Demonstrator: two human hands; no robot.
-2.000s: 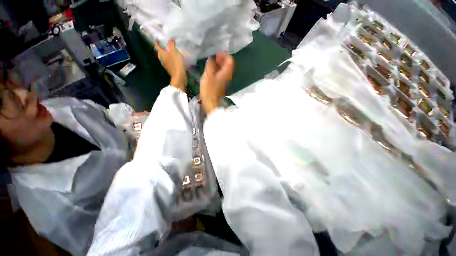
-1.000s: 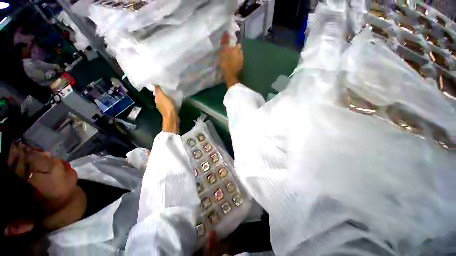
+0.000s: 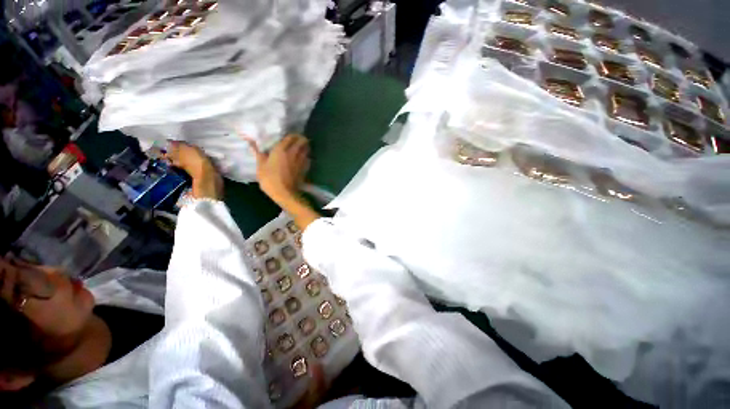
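Observation:
A tall stack of trays with limp white interleaf sheets (image 3: 216, 100) stands at the upper left on a green surface, with copper-gold modules in the top tray's pockets. My left hand (image 3: 194, 166) is at the stack's lower front edge, its fingertips partly hidden against the sheets. My right hand (image 3: 284, 169) is at the lower right of the stack, fingers bent, the index finger along the sheets. Whether either hand grips the stack cannot be told. A tray of square modules (image 3: 300, 307) lies between and below my forearms, with another hand (image 3: 314, 385) at its lower edge.
A larger sheet-covered tray stack (image 3: 496, 216) fills the right side, its top tray (image 3: 596, 60) holding copper-gold modules. A person in a white coat (image 3: 112, 371) is close at lower left. A blue bin (image 3: 152, 185) lies left of my left hand. Green mat (image 3: 356, 112) shows between the stacks.
The view has shifted. My hands have moved from the sides of the left stack to its lower front. More of the module tray below shows than at first.

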